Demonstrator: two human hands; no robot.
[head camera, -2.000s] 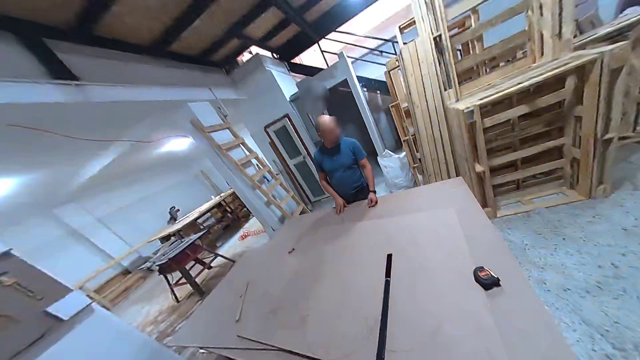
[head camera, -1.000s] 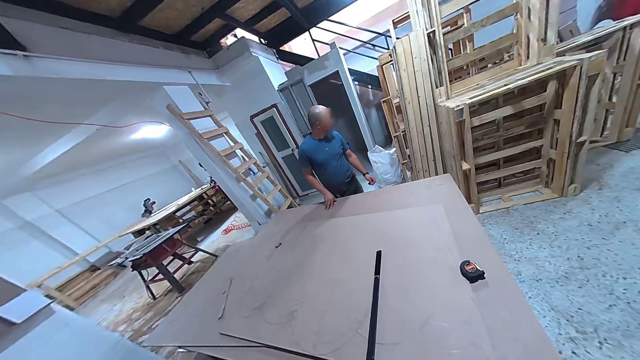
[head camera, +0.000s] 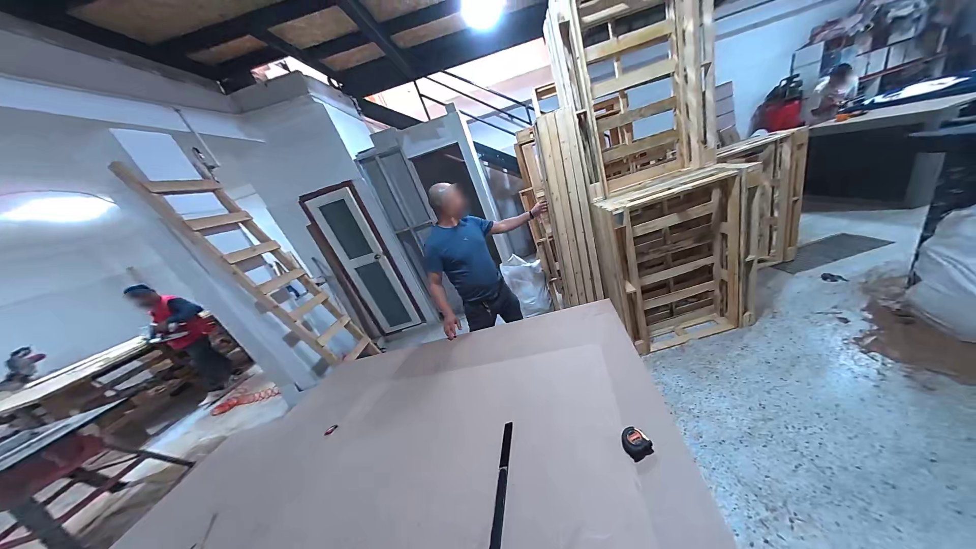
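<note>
Neither of my hands is in the head view. Below me spreads a large brown sheet board (head camera: 427, 427), lying flat. A black-and-orange tape measure (head camera: 637, 444) rests near its right edge. Down the middle runs a narrow black strip (head camera: 501, 488), its lower end cut off by the frame. A small red object (head camera: 330, 430), too small to name, lies on the left part of the board.
A person in a blue shirt (head camera: 469, 259) stands at the far edge, one hand on upright wooden planks (head camera: 568, 206). Wooden pallet frames (head camera: 675, 259) stand right of them. A wooden ladder (head camera: 259, 267) leans at left, near a person in a red vest (head camera: 179, 324).
The person in blue has raised an arm out to the planks; two seconds ago both their hands were at the board's edge. The view has shifted to the right.
</note>
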